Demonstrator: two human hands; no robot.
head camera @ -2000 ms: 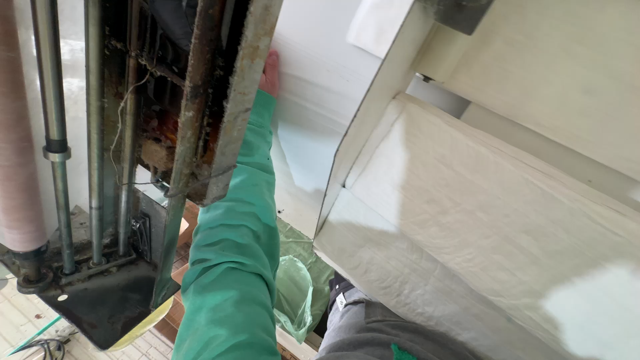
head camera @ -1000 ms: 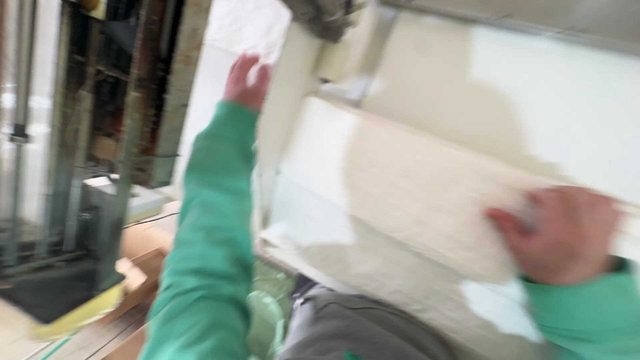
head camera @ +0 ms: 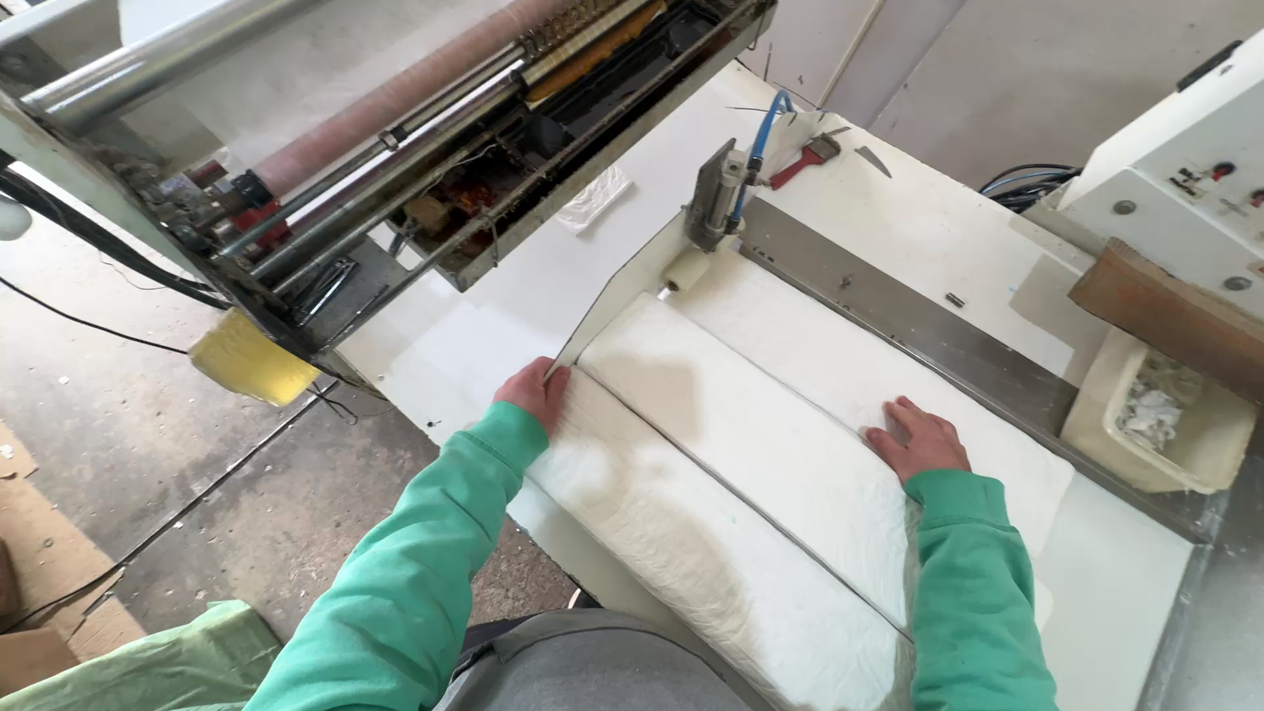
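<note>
Several long, flat white stacks of thin sheet material lie side by side on a white worktable. My left hand (head camera: pixel 536 392) is at the near end of an upright thin guide plate (head camera: pixel 622 280), its fingers around the plate's edge, beside the corner of the middle stack (head camera: pixel 750 434). My right hand (head camera: pixel 918 439) rests with fingers spread on the seam between the middle stack and the far stack (head camera: pixel 889 365). The near stack (head camera: pixel 681 533) lies closest to my body. A pneumatic cylinder with a blue hose (head camera: pixel 729 193) stands at the guide plate's far end.
A roller machine (head camera: pixel 395 109) overhangs the table at upper left. Behind the stacks runs a metal bar (head camera: pixel 908 331). A red-handled scraper (head camera: pixel 805 161) and a blade (head camera: pixel 873 161) lie beyond it. A plastic bin with scraps (head camera: pixel 1175 425) and a white control box (head camera: pixel 1175 168) stand at right.
My left hand has come back from beyond the guide plate to its near end. My right hand, out of view two seconds ago, now rests on the stacks. The view has swung considerably.
</note>
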